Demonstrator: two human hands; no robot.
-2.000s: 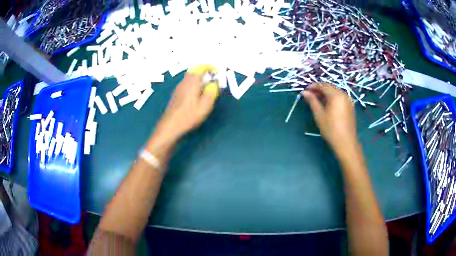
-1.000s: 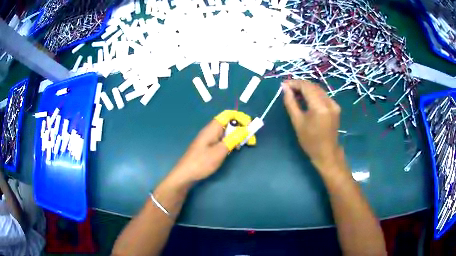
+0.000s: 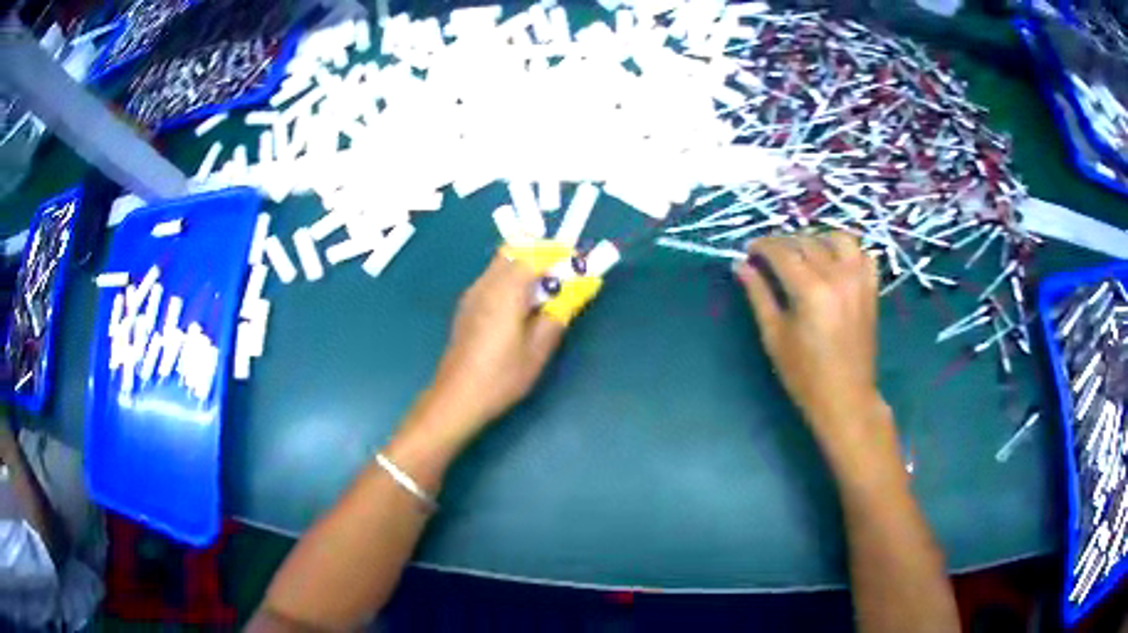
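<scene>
My left hand (image 3: pixel 501 324) holds a yellow tool (image 3: pixel 563 282) with dark round spots, below the heap of white sleeves (image 3: pixel 495 105). A white sleeve (image 3: pixel 602 259) sticks out at the tool's right side. My right hand (image 3: pixel 810 303) is at the lower edge of the heap of thin rods (image 3: pixel 866 111), its thumb and fingertips closed on the end of one thin rod (image 3: pixel 699 247) that points left. The rod and the sleeve are apart. A few loose sleeves lie just above the yellow tool.
A blue tray (image 3: pixel 155 458) with white sleeves stands at left. Blue bins of sticks stand at the far left (image 3: pixel 47 297), upper left (image 3: pixel 204 80), right (image 3: pixel 1095 420) and upper right. A clear piece (image 3: pixel 1018 438) lies near the right bin. Part of a person shows at lower left.
Since one second ago, my left hand with the yellow tool has moved up and left. My right hand has moved right and slightly down, to the rod heap's edge. The rod no longer meets the sleeve.
</scene>
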